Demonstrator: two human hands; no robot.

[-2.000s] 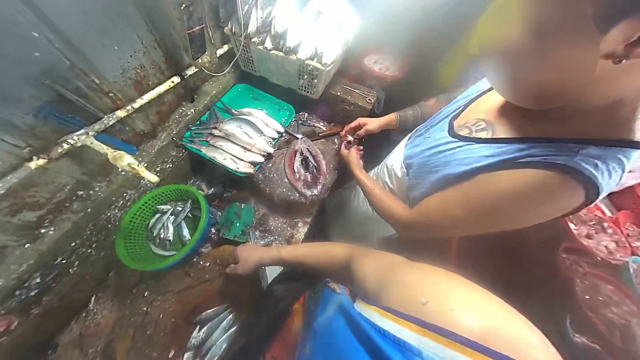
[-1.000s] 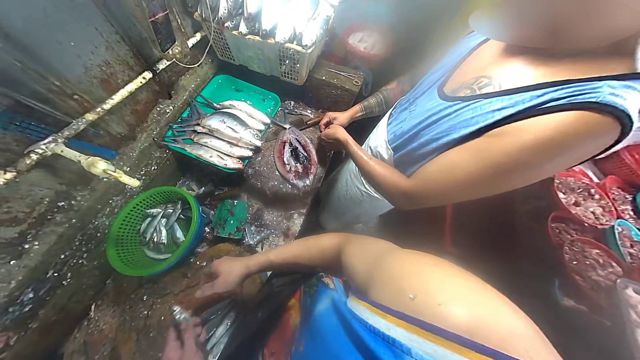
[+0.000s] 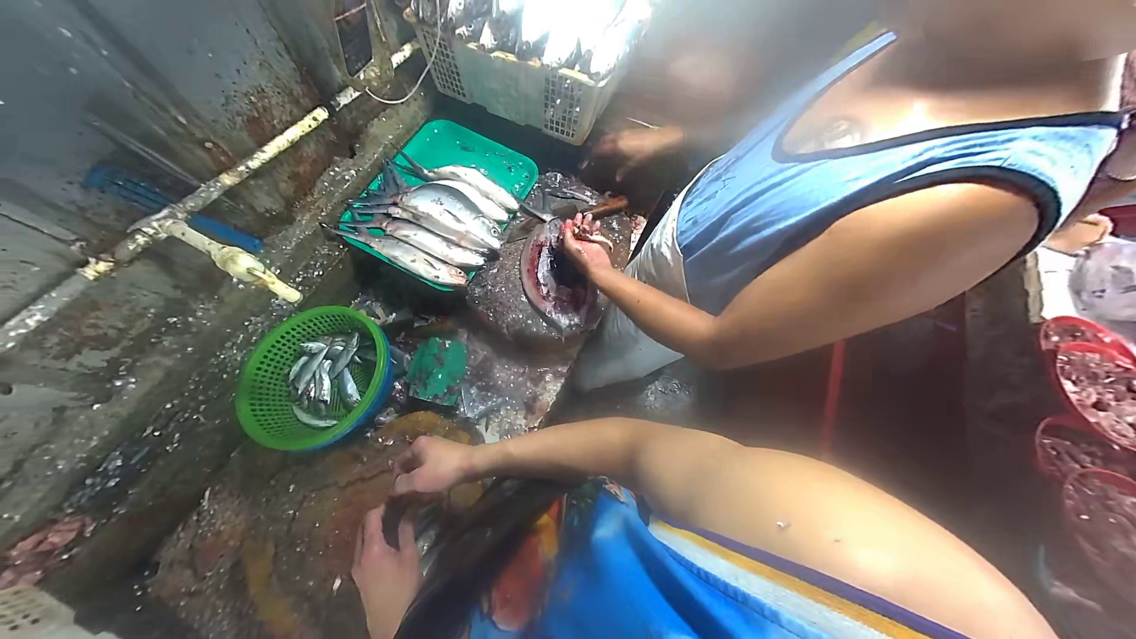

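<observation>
My right hand (image 3: pixel 435 465) is low over a wet brown work surface (image 3: pixel 311 497), its fingers curled down. Just below it is my left hand (image 3: pixel 387 564), with thumb and fingers raised toward the right one. A small dark thing lies between the two hands; whether either grips it cannot be told. Silvery fish beside them are mostly hidden by my dark apron front. Nearest to my hands is a green plastic colander (image 3: pixel 253 390) holding several small silver fish (image 3: pixel 324 377), set in a blue basin. A green flat piece (image 3: pixel 437 371) lies to its right.
A co-worker's hand (image 3: pixel 587 247) is at a split-open large fish (image 3: pixel 541 275) on a round block. Larger whole fish (image 3: pixel 444 213) lie on a green tray (image 3: pixel 484 151). Behind stands a fish-filled crate (image 3: pixel 506 84). A rusty pipe (image 3: pixel 240 173) runs along the left wall.
My left hand, out of view at first, has come up beside my right hand. The co-worker's hands, together beyond the split fish before, are now apart, one at the fish.
</observation>
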